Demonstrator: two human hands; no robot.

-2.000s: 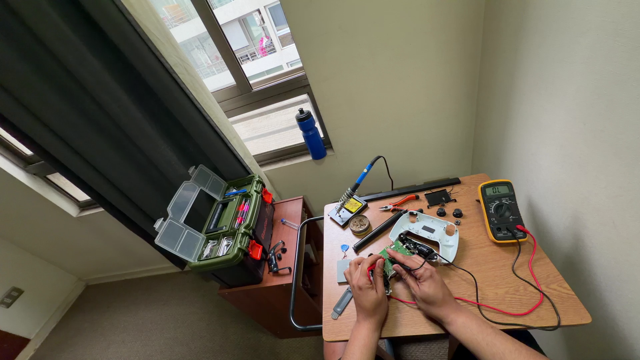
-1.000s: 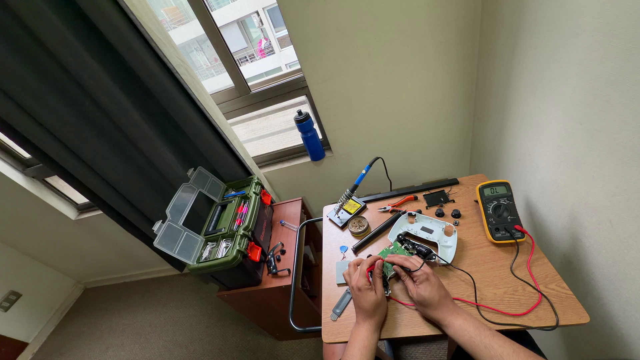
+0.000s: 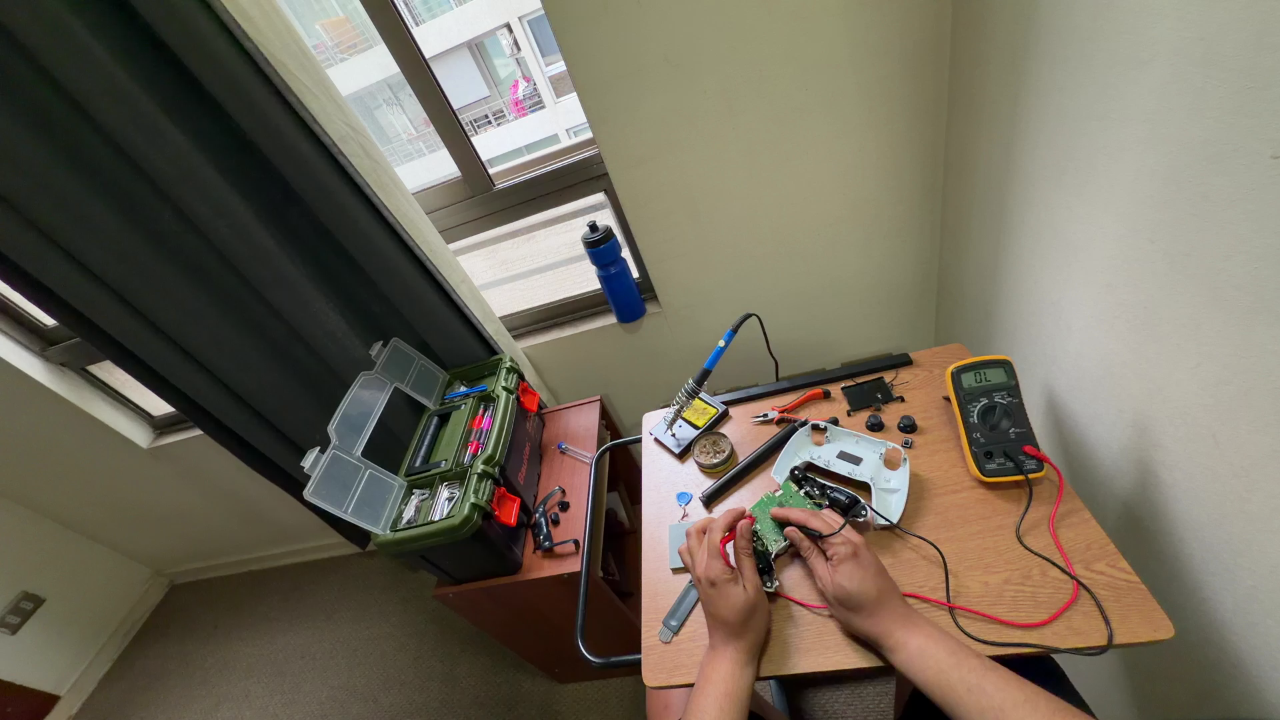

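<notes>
A green circuit board (image 3: pixel 775 515) with black game controller parts lies between my two hands above the wooden table. My left hand (image 3: pixel 725 575) is closed around the red multimeter probe at the board's left edge. From the right, my right hand (image 3: pixel 840 570) grips the black probe, its fingers on the board; both probe tips are too small to make out. Behind the board sits a white controller shell (image 3: pixel 850 460). The yellow multimeter (image 3: pixel 995 418) stands at the table's right, its red and black leads running to my hands.
A soldering iron (image 3: pixel 715 355) rests in its stand beside a round tin (image 3: pixel 713 453). Red-handled pliers (image 3: pixel 792 406), a black tube (image 3: pixel 750 465) and small black parts lie behind the shell. A grey utility knife (image 3: pixel 680 612) lies front left. An open green toolbox (image 3: pixel 455 450) stands on the cabinet.
</notes>
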